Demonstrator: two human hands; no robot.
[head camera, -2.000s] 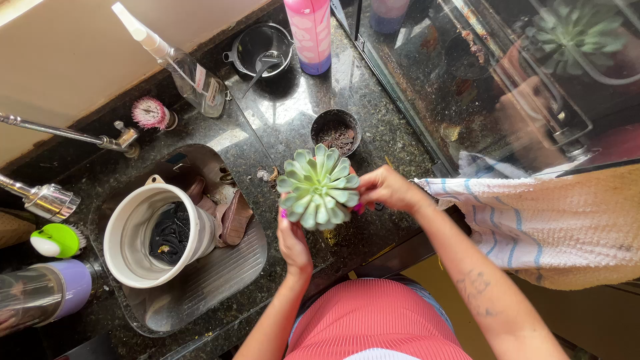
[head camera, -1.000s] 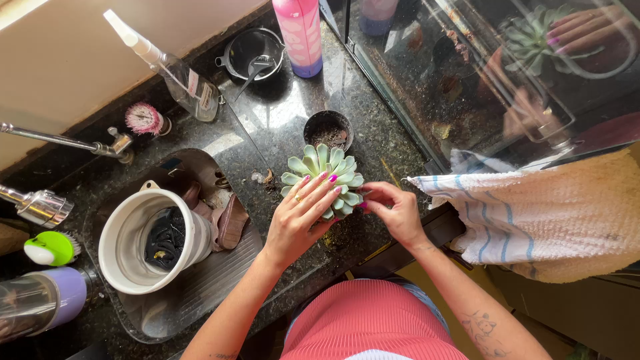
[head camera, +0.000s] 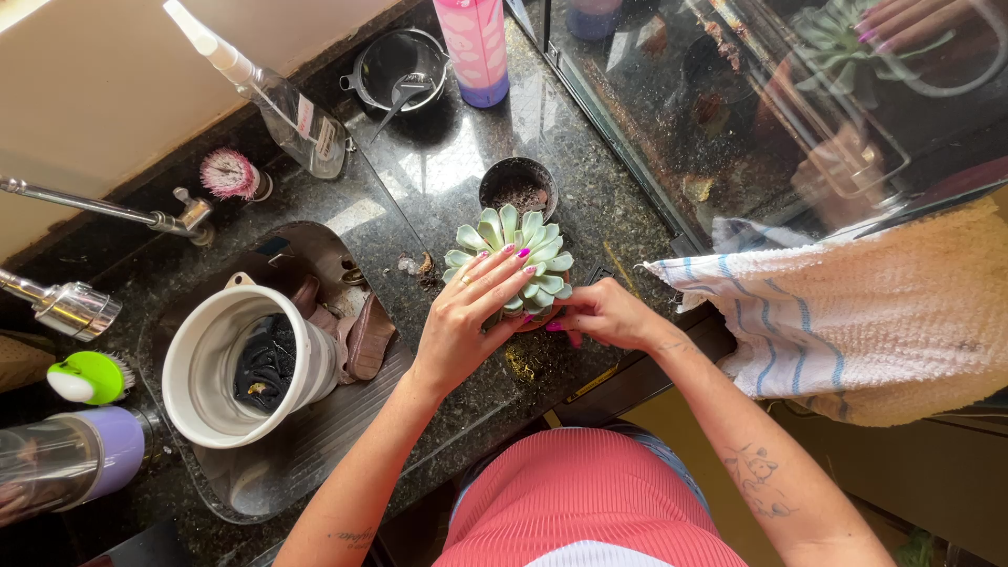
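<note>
A pale green rosette succulent (head camera: 543, 246) stands on the dark granite counter in a terracotta-coloured pot, only part of whose rim shows. My left hand (head camera: 482, 303) lies over the rosette's left side, fingers spread across the leaves and thumb beneath them. At the right lower edge of the plant, my right hand (head camera: 602, 313) has its thumb and fingers pinched at the pot's rim; whatever is between the fingertips is hard to make out. Just behind the succulent is a small black pot (head camera: 518, 187) with dark soil in it.
At left, a white collapsible bucket (head camera: 177, 378) stands in the sink (head camera: 236, 504) beside brown shoes (head camera: 370, 339). Behind are a spray bottle (head camera: 303, 130), a black bowl (head camera: 378, 59) with a tint brush and a pink bottle (head camera: 472, 47). A glass-topped stove and a towel (head camera: 803, 323) lie right.
Two seconds ago my left hand was at the succulent's lower left side; now it rests on top of the leaves. My right hand stays at the plant's right edge.
</note>
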